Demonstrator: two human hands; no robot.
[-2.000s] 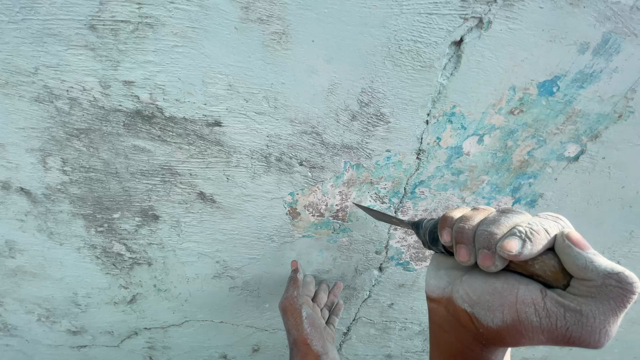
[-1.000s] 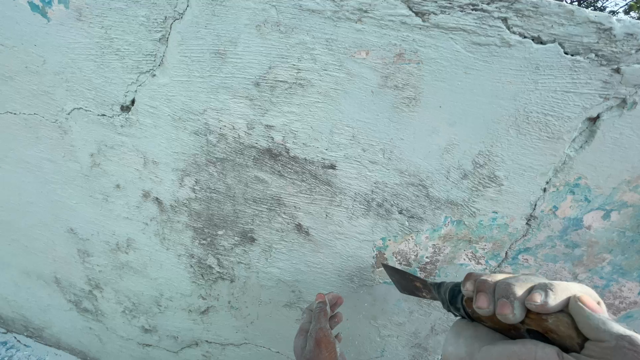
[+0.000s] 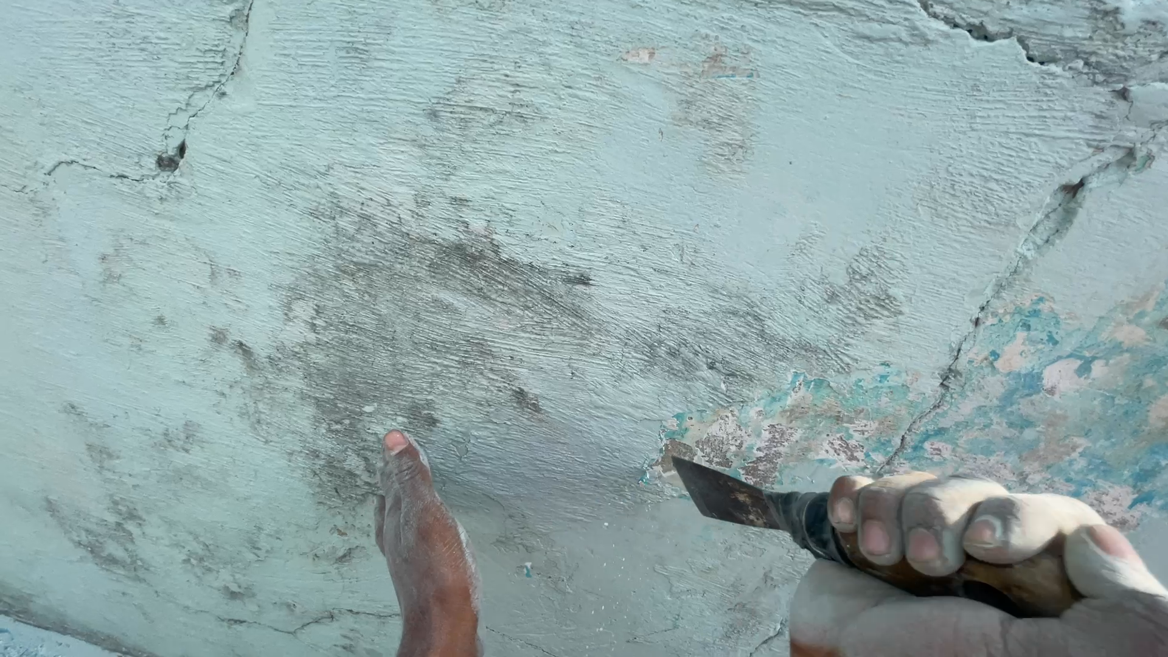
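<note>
My right hand (image 3: pixel 967 566), coated in pale dust, is closed around the wooden handle of a scraper (image 3: pixel 730 493) at the lower right. Dark wrapping covers the neck of the tool, and its flat metal blade points left, its tip at the left end of a scraped patch (image 3: pixel 776 438) showing turquoise, pink and grey. Whether the blade touches the wall is unclear. My left hand (image 3: pixel 424 538), also dusty, is raised at the lower middle, thumb up, with nothing seen in it; its fingers are mostly hidden behind one another. Whether it touches the painted wall (image 3: pixel 566 173) cannot be told.
A long crack (image 3: pixel 981 310) runs down the right side through the scraped patch. Another crack (image 3: pixel 210 91) with a small hole at its lower end is at the upper left. Dark stains (image 3: pixel 411 319) mark the wall's middle. A ledge-like edge (image 3: pixel 46 625) shows at bottom left.
The view has shifted left along the wall. The scraper stays in my right hand; its blade shows broader than two seconds ago. My left hand has turned more edge-on, its fingers less spread to view.
</note>
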